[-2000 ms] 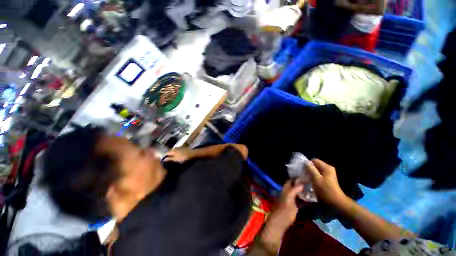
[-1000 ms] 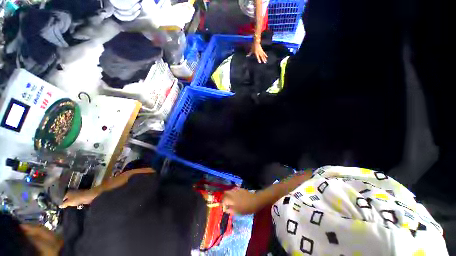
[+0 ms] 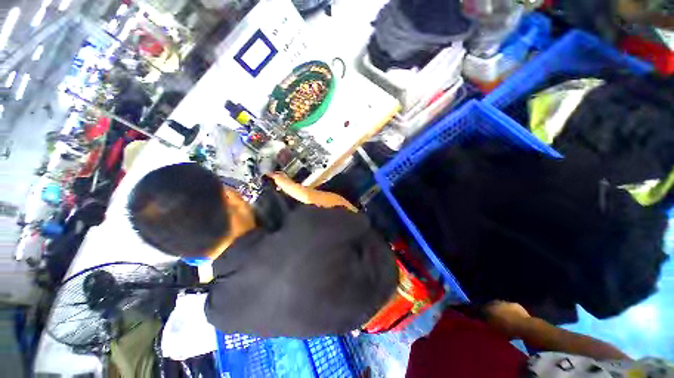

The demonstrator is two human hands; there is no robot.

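My right hand [image 3: 510,316] is low at the right, at the near edge of the black heap, beside dark red cloth [image 3: 458,351]. Its fingers are blurred and partly hidden, so I cannot tell whether they hold anything. The patterned sleeve shows at the bottom edge. My left hand is not in view. Black garments [image 3: 510,214] fill and overflow a blue crate [image 3: 423,238] in front of me. More black cloth with pale yellow-green parts [image 3: 562,107] lies at the farther crate. No white packet shows.
A person in black [image 3: 303,273] sits left of the crate on a red stool [image 3: 403,299], one hand at the sewing machine [image 3: 292,151]. A green tray of small brown bits [image 3: 314,96] stands on the white table. A black fan [image 3: 89,306] and another blue crate [image 3: 332,358] are lower left.
The view has swung left, bringing the fan and seated person's head in. My right hand has moved from the stool to the black heap's edge. The other hand over the farther crate is out of view.
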